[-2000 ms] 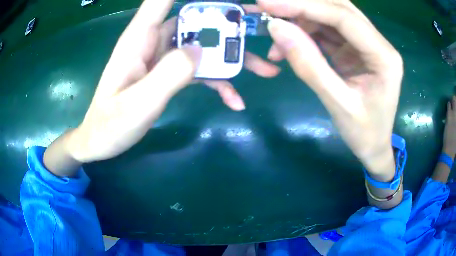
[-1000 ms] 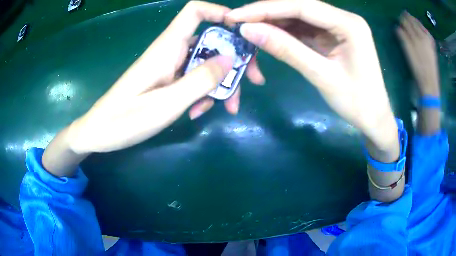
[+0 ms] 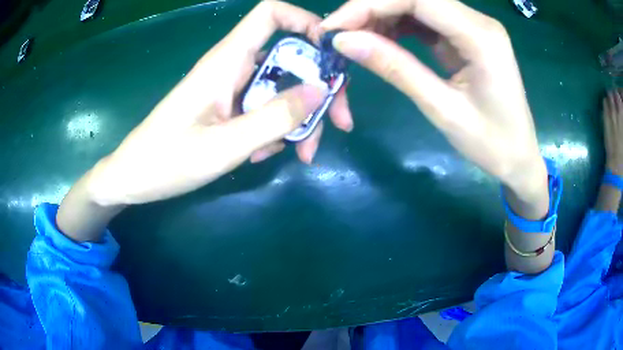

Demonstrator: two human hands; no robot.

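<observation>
A pale rounded-square housing (image 3: 298,57) with a dark rim is held tilted above the green surface, at the top middle. My left hand (image 3: 198,130) is shut on it, with the thumb across its inner face and fingertips showing below its lower edge. My right hand (image 3: 451,89) pinches a small dark module (image 3: 331,55) between thumb and fingers at the housing's upper right corner. The thumb hides part of the inside, so I cannot tell how the module sits. A blue strap (image 3: 533,220) is on my right wrist.
The glossy green surface (image 3: 287,260) spans the view. Small part-assembled units lie on it at the upper left (image 3: 89,8) and upper right (image 3: 525,7). Another person's hand (image 3: 613,130) and blue sleeve are at the right edge. A small clear scrap (image 3: 238,279) lies near the front.
The housing has turned from upright to tilted, and the dark module has come to its upper right corner. The distant units have shifted left. The other person's hand reached in, then drew back.
</observation>
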